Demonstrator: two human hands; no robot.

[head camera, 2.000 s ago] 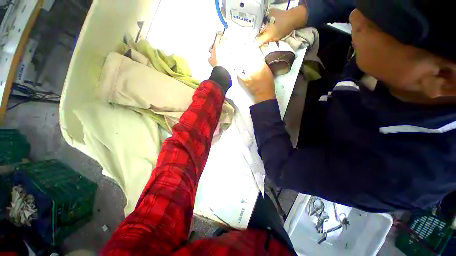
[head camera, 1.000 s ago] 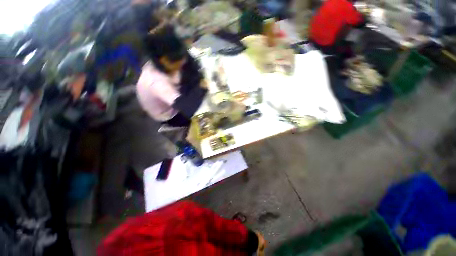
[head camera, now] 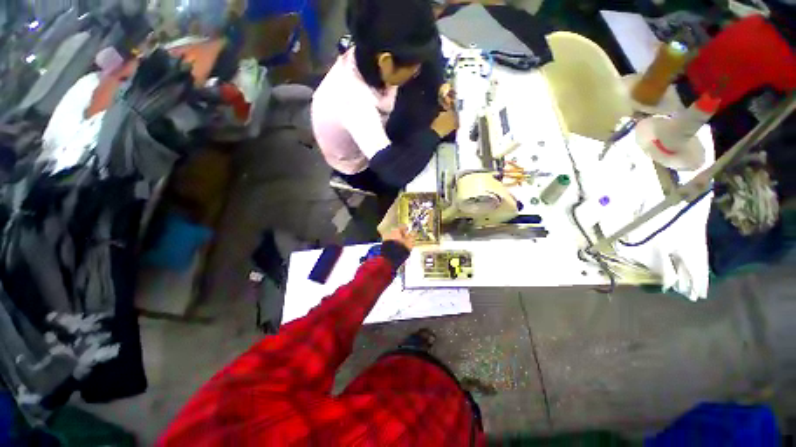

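Observation:
My left hand (head camera: pixel 399 237), small and partly blurred, is at the lower left edge of an open yellowish box (head camera: pixel 420 218) that contains small metallic-looking pieces. The fingers reach the box's edge; whether they hold anything cannot be told. My red checked sleeve with a dark cuff runs down to the lower left. A smaller tray with yellow and dark pieces (head camera: pixel 447 264) lies just below the box at the table corner. My right hand is not in view.
A person in a pink and dark top (head camera: pixel 349 122) works at a sewing machine (head camera: pixel 480 194) on the white table (head camera: pixel 532 266). A low white bench (head camera: pixel 428 303) carries a dark flat object (head camera: pixel 325 264). Thread cones and a slanting metal pole (head camera: pixel 663 212) stand right. Dark cloth piles lie left.
The view has swung from the neighbour's machine and trough to another table. My left hand has moved from that machine, past the lower edge of view, to the yellowish box.

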